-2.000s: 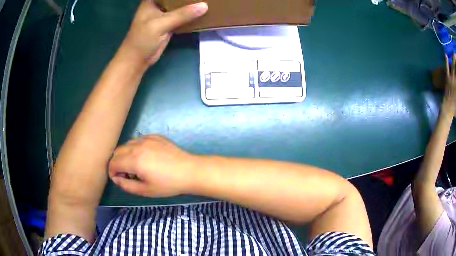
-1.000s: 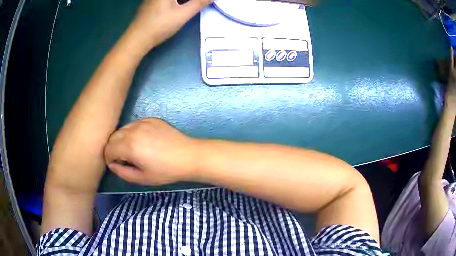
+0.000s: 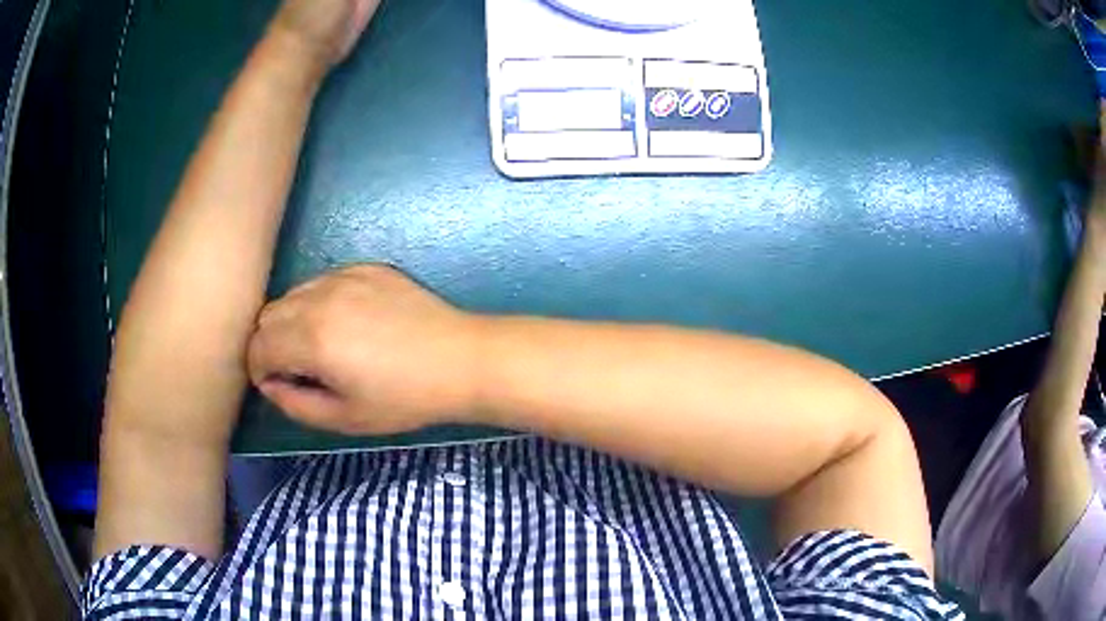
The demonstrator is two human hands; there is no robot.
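Note:
The white digital scale (image 3: pixel 631 115) lies on the green worktable (image 3: pixel 582 261) at the top middle, its display at near left and three round buttons at near right. Its round plate is cut off by the top edge. My left hand (image 3: pixel 330 22) is at the top edge, left of the scale, mostly cut off; its fingers are out of the picture. My right hand (image 3: pixel 358 352) is curled closed against my left forearm, with nothing seen in it. No box shows.
Another person's arm (image 3: pixel 1077 315) reaches in at the far right, the hand cut off. A curved metal rail (image 3: pixel 10 303) runs down the left side. A blue item (image 3: pixel 75 485) is low at left. A small red thing (image 3: pixel 961 380) lies below the table edge.
The cardboard box under my left hand has gone out of view past the top edge. My left hand has moved up and left. The scale sits higher in view. My right hand stays curled.

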